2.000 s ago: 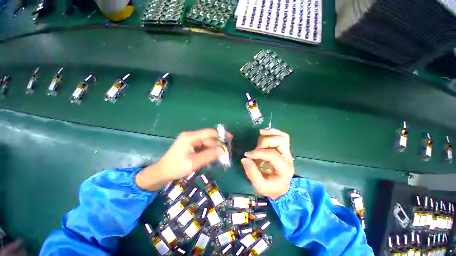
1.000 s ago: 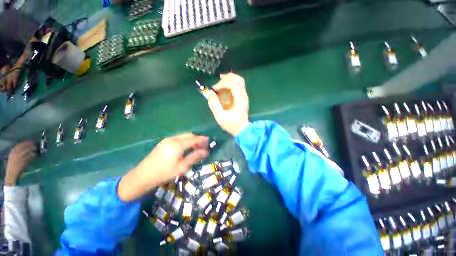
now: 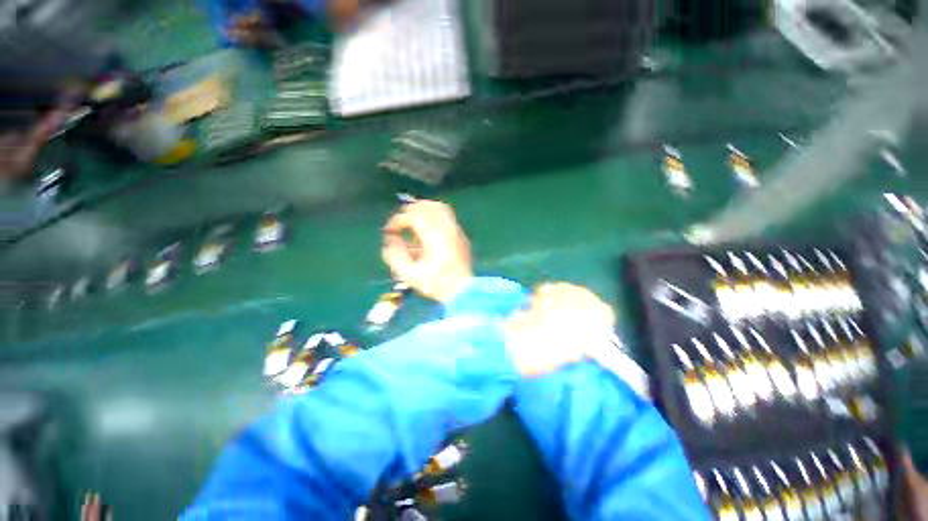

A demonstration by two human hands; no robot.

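The frame is blurred. My right hand (image 3: pixel 432 252) is curled over the green belt (image 3: pixel 549 214). A small unit tip (image 3: pixel 405 198) shows just beyond its fingers; whether the hand holds it cannot be told. My left hand (image 3: pixel 562 324) crosses over my right forearm; its fingertips and anything under them cannot be made out. A white-and-amber unit (image 3: pixel 385 307) lies just below my right hand. The loose pile of units (image 3: pixel 295 361) is partly hidden by my left sleeve; more of it shows below the sleeve.
A black tray (image 3: pixel 651 305) at the right holds rows of units. Spaced units (image 3: pixel 270 230) lie on the belt at left and right. A PCB panel (image 3: pixel 422 155) lies beyond my right hand. A white sheet (image 3: pixel 400 61) and dark stack (image 3: pixel 570 39) stand behind. Another person's hand shows at far left.
My left hand has moved right, from beside the pile to over my right forearm. My right hand appears slightly lower and further left. The view has shifted, showing more beyond the tray.
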